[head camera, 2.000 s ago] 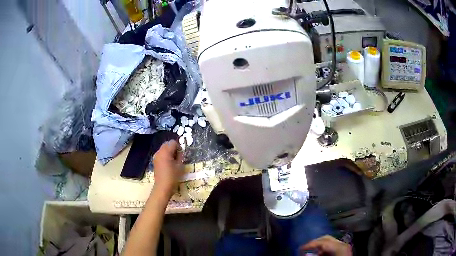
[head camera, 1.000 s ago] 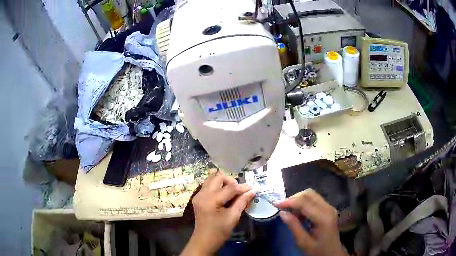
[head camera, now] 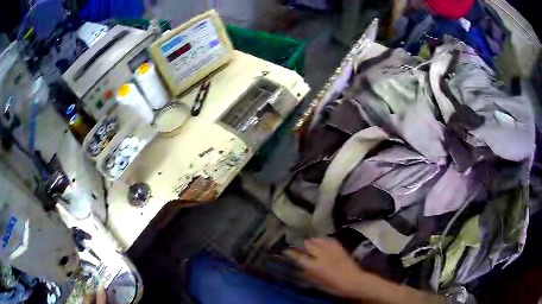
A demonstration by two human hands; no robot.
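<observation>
A large heap of garment parts (head camera: 410, 172), grey, dark brown and beige, lies at the right. My right hand (head camera: 324, 265) is at its lower left edge, fingers pointing left over dark cloth; the fingers are blurred and I cannot tell if they hold anything. My left hand (head camera: 100, 295) shows only as a blurred bit at the bottom left, beside the bright rounded machine bed (head camera: 123, 285). What it holds is hidden. The white sewing machine head (head camera: 35, 237) with blue lettering is cut off at the left.
On the cream machine table (head camera: 160, 184) stand two thread cones (head camera: 151, 86), a control panel (head camera: 193, 50), a parts tray (head camera: 125, 155) with small white round pieces, and small dark thread snips (head camera: 201, 98). A green crate (head camera: 267, 47) is behind the table.
The view has swung right, bringing the heap into sight. My right hand has moved from the machine bed to the heap's edge. My left hand is now mostly out of the picture.
</observation>
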